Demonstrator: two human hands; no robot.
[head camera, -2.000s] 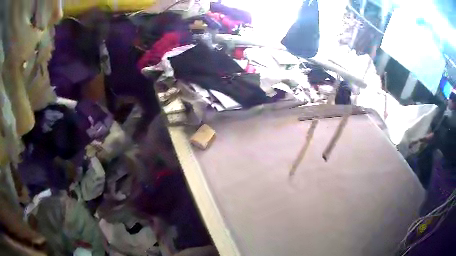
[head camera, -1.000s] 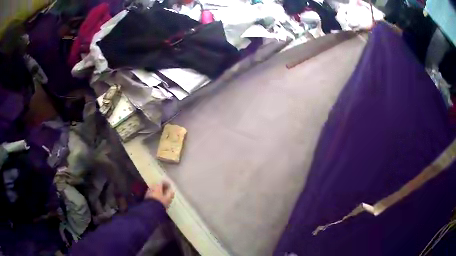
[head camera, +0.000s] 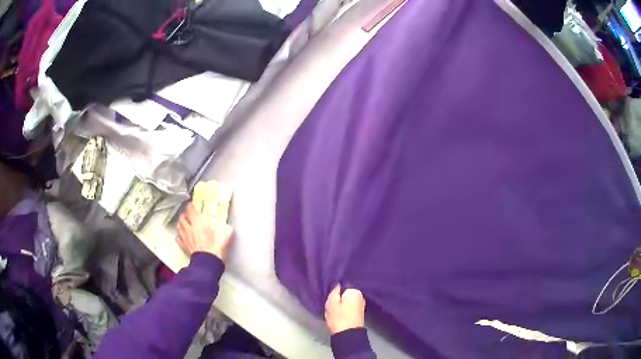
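Note:
Purple fabric (head camera: 478, 182) covers most of the table, with folds running up from its near left edge. My right hand (head camera: 345, 308) is closed on that edge, bunching the cloth. My left hand (head camera: 204, 231) lies on a tan-yellow block (head camera: 213, 198) at the table's left side, its fingers over the block's near part. A pale, torn strip (head camera: 534, 333) lies on the fabric at the bottom right.
The pale table edge (head camera: 260, 315) runs along the lower left. Black cloth (head camera: 162, 56) with a red-pink cord, white sheets and wrapped bundles (head camera: 137, 205) lie at the left. A pale cable (head camera: 610, 294) is at right. Scraps lie below left.
The purple fabric has spread left over the pale surface. My left hand has moved from the table edge to the block. My right hand has come into view, gripping the fabric.

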